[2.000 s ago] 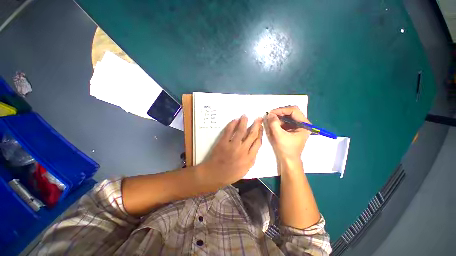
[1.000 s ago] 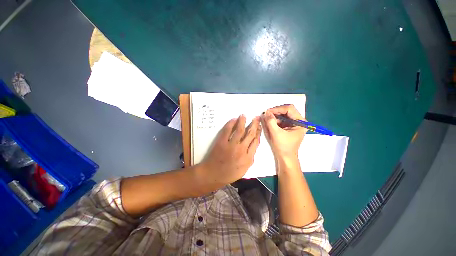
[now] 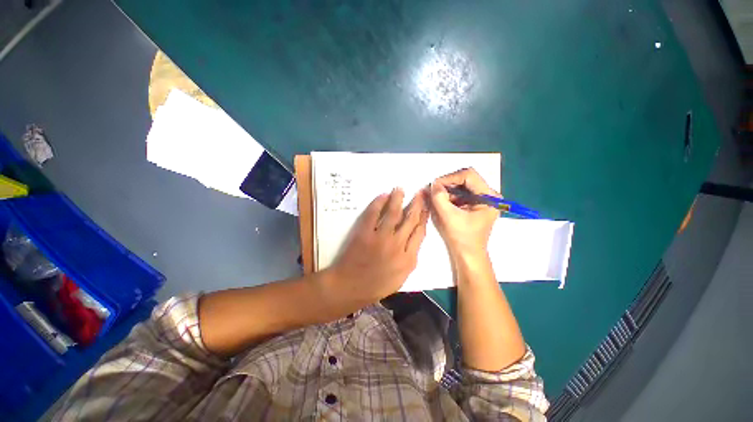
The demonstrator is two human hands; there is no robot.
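An open notebook (image 3: 363, 170) with a brown cover edge at its left lies on the green table (image 3: 347, 82). A few handwritten lines show at its upper left. My left hand (image 3: 381, 247) lies flat on the page with its fingers apart and holds nothing. My right hand (image 3: 464, 216) grips a blue and dark pen (image 3: 500, 203) with its tip at the page, just right of my left fingertips. A white paper strip (image 3: 528, 247) with a folded right end sticks out from under my right hand and the notebook.
A dark phone (image 3: 267, 180) lies on white papers (image 3: 198, 140) at the table's left edge, with a round tan piece (image 3: 169, 78) behind. Blue bins (image 3: 91, 239) stand at the left. Striped-edge stacks (image 3: 615, 342) are at lower right.
The pen and my right hand have shifted slightly left, and the pen's back end has swung a little. My left hand stays on the page. The whole view has shifted slightly.
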